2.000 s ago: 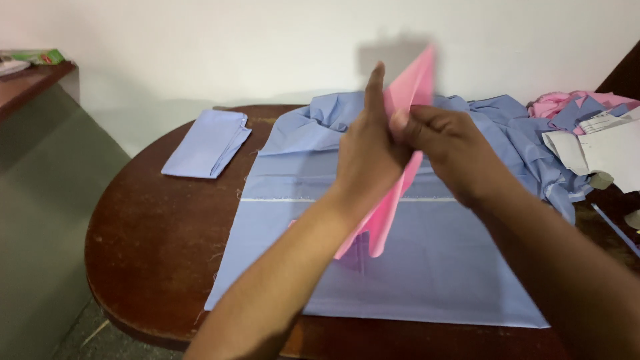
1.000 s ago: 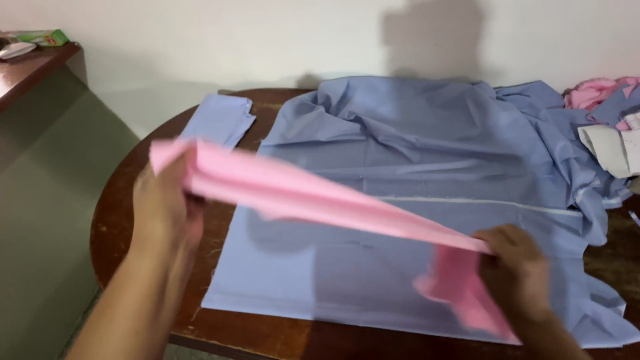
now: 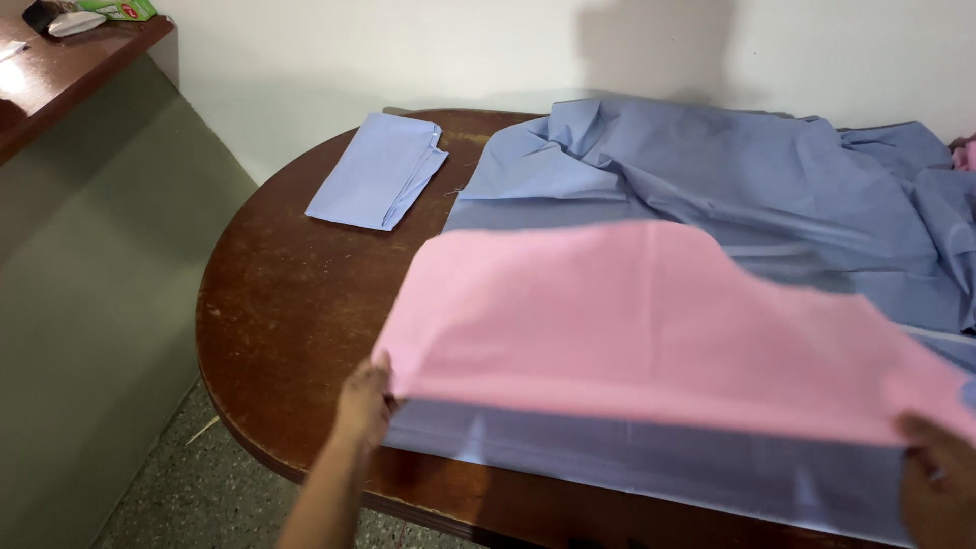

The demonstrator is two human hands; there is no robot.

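A pink fabric piece (image 3: 610,328) is spread wide between my two hands, over a large blue cloth (image 3: 732,168). My left hand (image 3: 370,404) grips its near left corner, and my right hand (image 3: 934,465) pinches the near right part of its edge. One upright crease runs down the middle of the pink piece. The blue cloth lies flat along the table's front and bunches into folds toward the wall. A folded blue cloth (image 3: 374,171) rests by itself on the table's left part.
The oval wooden table (image 3: 267,328) stands against a pale wall. At the upper left a brown ledge (image 3: 84,69) holds a green box (image 3: 118,9) and small items. Some pink cloth (image 3: 964,152) shows at the right edge. Speckled floor (image 3: 198,480) lies below.
The pink fabric was folded narrow between my hands, then stretched as a strip; now it is opened out broad and low over the blue cloth. My hands have moved wide apart.
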